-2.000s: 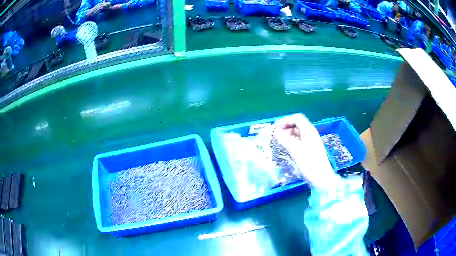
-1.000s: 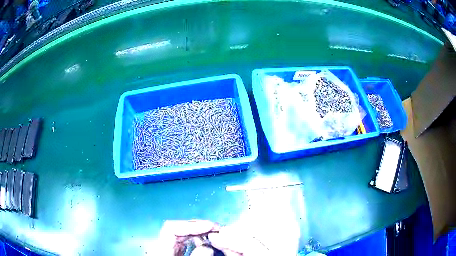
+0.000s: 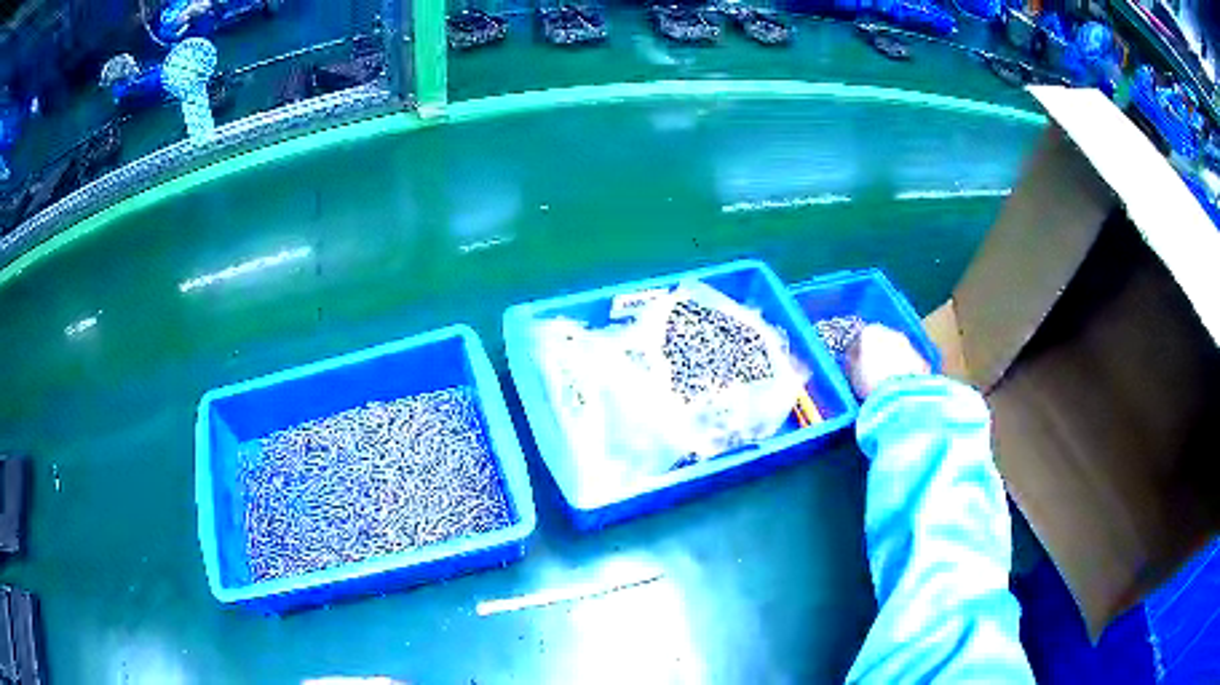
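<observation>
My right hand (image 3: 883, 359) reaches into the small blue parts bin (image 3: 915, 325) at the right, over loose small metal parts (image 3: 840, 333). Its fingertips are hidden, so any grip cannot be told. My left hand (image 3: 351, 681) shows only as a pale sliver at the bottom edge. The middle blue bin (image 3: 598, 511) holds an open, crumpled clear plastic bag (image 3: 609, 415) with dark mixed hardware (image 3: 716, 351) on it. The large blue bin (image 3: 395, 575) holds a heap of silvery pins (image 3: 368, 488).
Thin tweezers (image 3: 569, 594) lie below the bins on the green bench (image 3: 401, 288). An open brown carton (image 3: 1070, 455) stands at the right. Dark housings (image 3: 19, 636) lie at the far left edge. An orange-yellow stick (image 3: 807, 407) lies in the middle bin. Workers in blue sit beyond the bench.
The view has tilted up and shifted. My right hand was over the middle bin, then both hands were low near the bottom edge; now my right hand is in the small bin.
</observation>
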